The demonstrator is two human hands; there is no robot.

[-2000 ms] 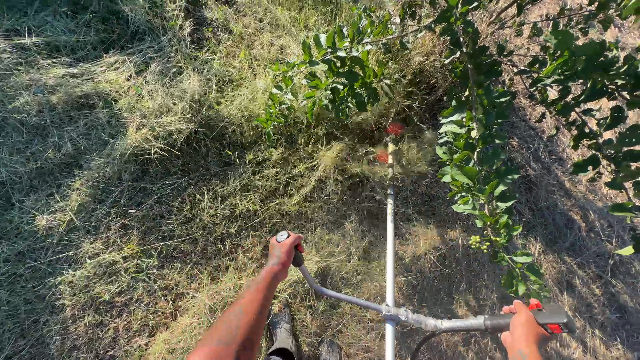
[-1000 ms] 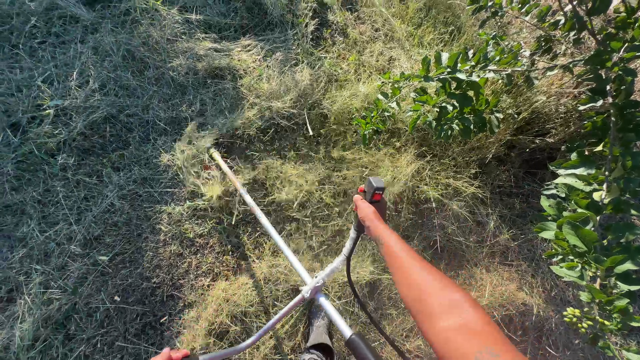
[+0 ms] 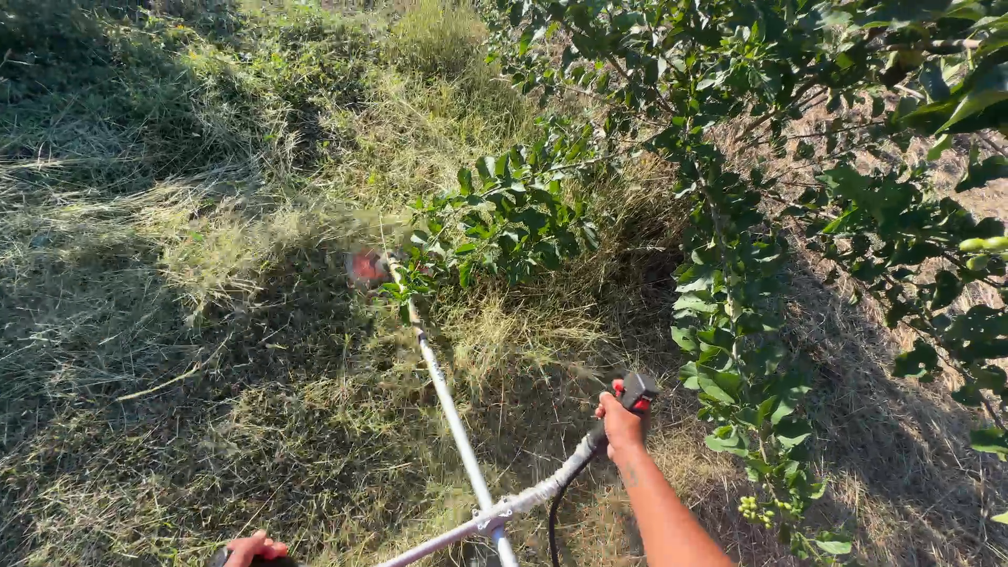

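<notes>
A brush cutter with a long pale metal shaft (image 3: 457,429) reaches up and left across the view. Its red cutting head (image 3: 368,268) is blurred, low in the grass, beside a leafy branch. My right hand (image 3: 622,421) is closed around the black and red trigger grip (image 3: 636,392) at the right end of the handlebar (image 3: 543,492). At the bottom edge my left hand (image 3: 256,547) holds the dark left grip, partly cut off by the frame. A black cable runs down from the right grip.
A leafy low branch (image 3: 504,220) overhangs the shaft near the cutting head. More tree branches (image 3: 724,315) with green fruit (image 3: 757,510) hang at the right. Taller grass (image 3: 441,39) stands at the top, and cut dry grass (image 3: 87,315) lies to the left.
The cutting head has swung from the far left back toward the leafy branch. My right hand is now lower and farther right in view. The view has shifted too.
</notes>
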